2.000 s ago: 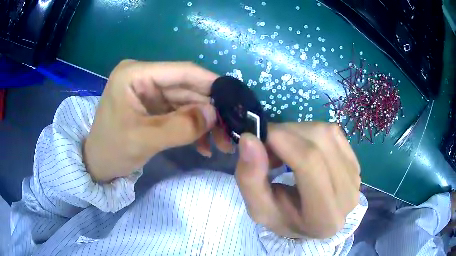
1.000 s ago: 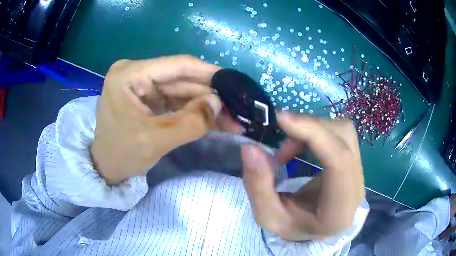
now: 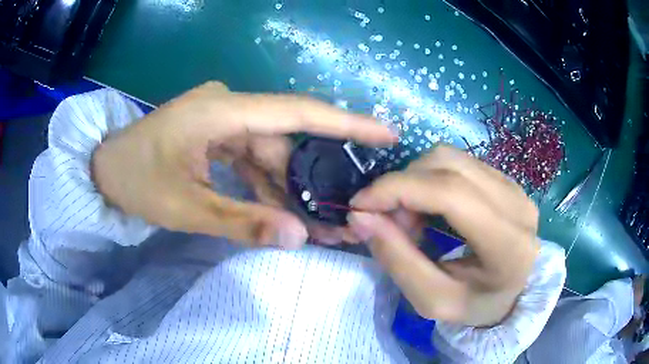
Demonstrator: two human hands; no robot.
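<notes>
A round black housing sits in my left hand, its inside facing up. My left fingers lie around and under it, with the index finger along its far side and the thumb at its near left. A silvery rectangular frame shows at its upper right edge. My right hand pinches thin red lead wires between thumb and index finger. The wires run left to small pale round ends at the housing's lower left. The fingertips hide part of the wires.
Small pale pieces lie scattered on the green mat. A tangled red-dark pile of wired components lies to the right, with slim tweezers beside it. Black trays stand at upper left and upper right. Another person's striped sleeve shows at lower right.
The housing has turned to show its open inside. My left index finger has stretched over its far side and the thumb has moved off. My right fingers now pinch red wires by it.
</notes>
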